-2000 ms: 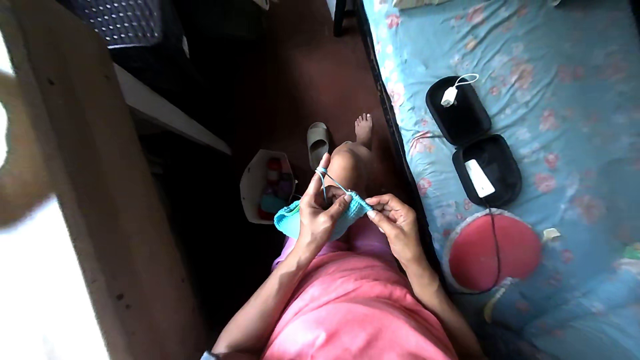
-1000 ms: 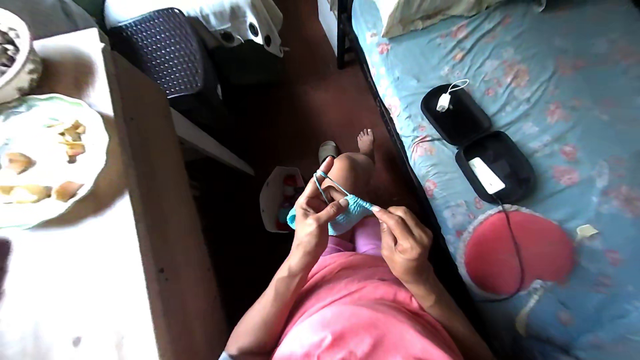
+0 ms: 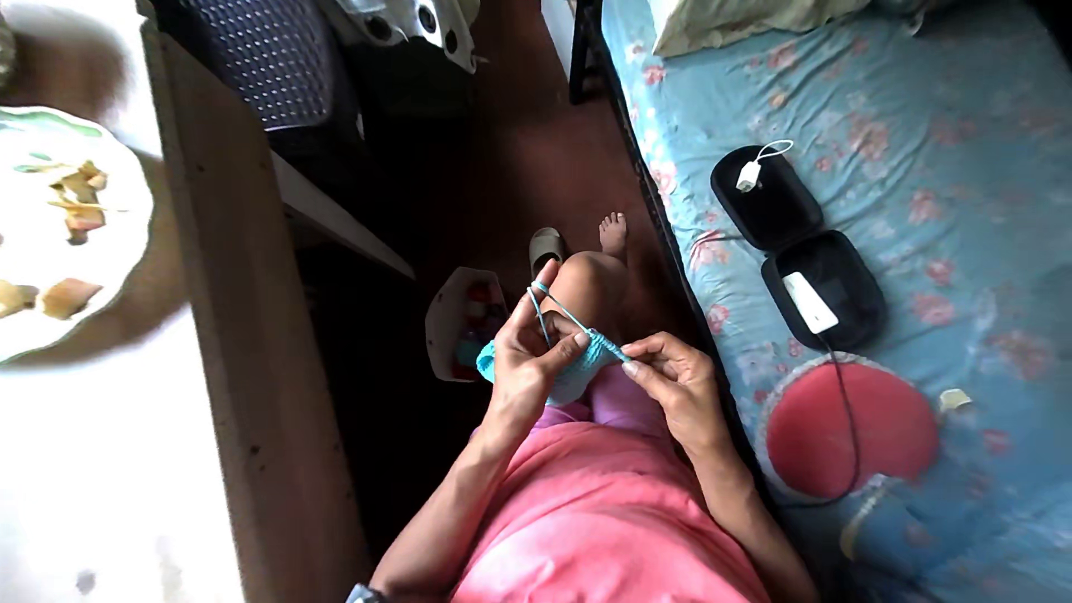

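A turquoise piece of yarn work (image 3: 576,374) spans the space between my hands, above my lap. My left hand (image 3: 529,356) pinches its upper edge between thumb and fingers, and turquoise yarn (image 3: 563,306) loops around the raised index finger. On the right, my right hand (image 3: 672,377) grips a thin turquoise tool, probably a crochet hook (image 3: 615,351), with thumb and fingertips. Loops of yarn lie along the tool beside the left thumb. Part of the work is hidden behind my left hand, and the tool's end is covered by the right fingers.
A white container (image 3: 442,327) with colored items stands on the floor near a slipper (image 3: 547,244). Left is a table (image 3: 126,469) bearing a plate of food pieces (image 3: 134,243). On the bed (image 3: 904,126) lie an open black case (image 3: 863,289) and a red round pad (image 3: 846,427).
Both hands keep their hold on the yarn work and the tool, with only small shifts. The view has swung, bringing the plate on the table into sight since the earliest frame.
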